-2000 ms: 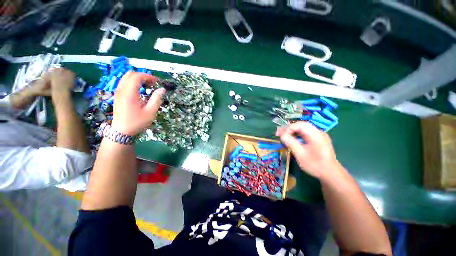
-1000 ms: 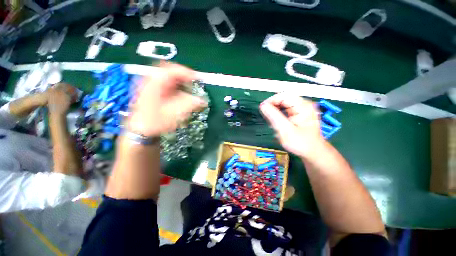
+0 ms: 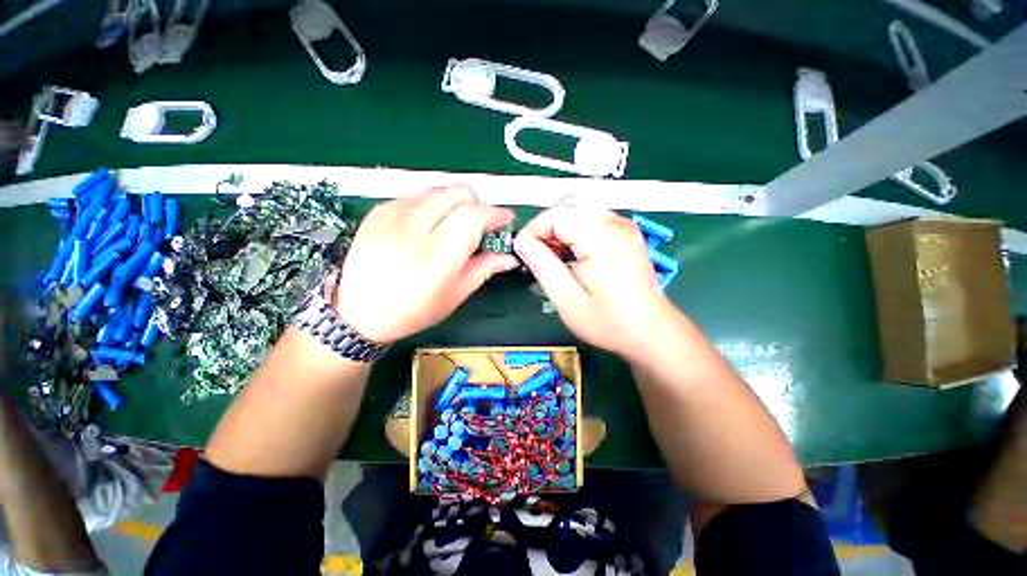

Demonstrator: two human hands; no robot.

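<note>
My left hand (image 3: 422, 264) holds a small green-and-silver circuit board (image 3: 497, 241) between thumb and fingers, above the green table. My right hand (image 3: 591, 270) is close beside it, fingertips pinched at the board's right side; what they pinch is too small and hidden to tell. A tangled heap of circuit boards (image 3: 265, 264) lies left of my left hand. Blue cylinders (image 3: 660, 250) show partly behind my right hand. A small open box (image 3: 418, 388) at the table edge before my torso holds blue cylinders and red wires.
A heap of blue cylinders (image 3: 118, 253) lies far left. An open brown carton (image 3: 940, 304) stands at right. A white rail (image 3: 676, 196) and slanting grey post (image 3: 901, 124) border the belt, where white looped housings (image 3: 569, 146) lie. Other people's arms show at both lower edges.
My left hand has moved right from the board heap, and both hands have come together around a small board. The view has shifted to the right. The housings sit further left in view.
</note>
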